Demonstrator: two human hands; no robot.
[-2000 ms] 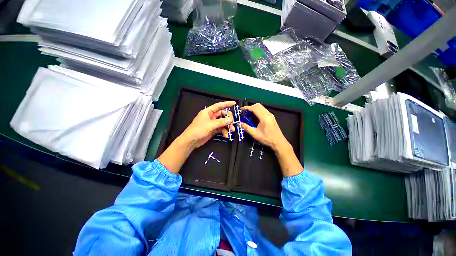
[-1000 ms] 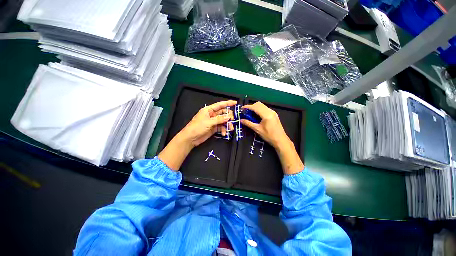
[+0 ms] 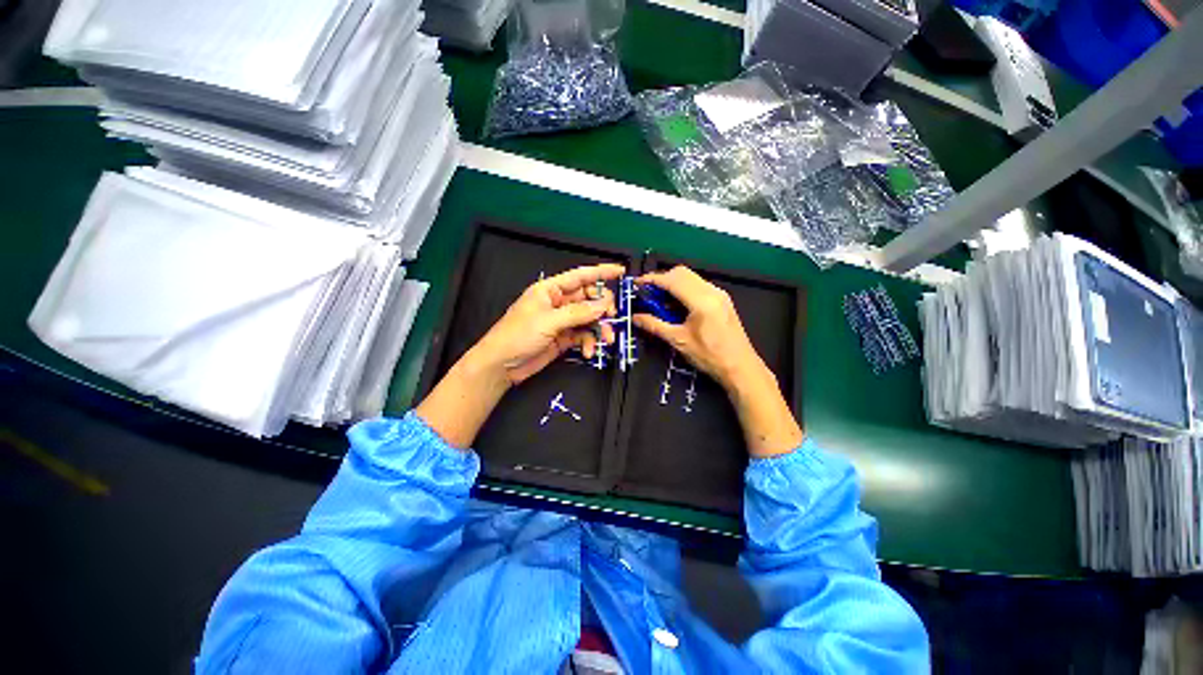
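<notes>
My left hand [image 3: 552, 324] holds a thin, pale-and-dark sprue runner [image 3: 627, 340] upright over the divider of the dark work tray [image 3: 528, 462]. My right hand [image 3: 699, 323] is closed on blue-handled side cutters [image 3: 657, 303], mostly hidden by the fingers, right beside the runner. The cutter tips are too small to make out. A pale T-shaped offcut [image 3: 559, 408] lies in the left half of the tray. An H-shaped runner piece [image 3: 679, 384] lies in the right half, below my right hand.
White wrapped stacks [image 3: 198, 303] stand left. Spare runners [image 3: 879, 330] lie right of the tray, before a stack of panels [image 3: 1009, 343]. Beyond are a bag of small parts [image 3: 561, 90], crinkled clear bags [image 3: 792, 152] and a slanting grey post [image 3: 1029, 158].
The runner between my hands has turned slightly and stands straighter. Both hands have stayed in nearly the same place, still holding the runner and cutters.
</notes>
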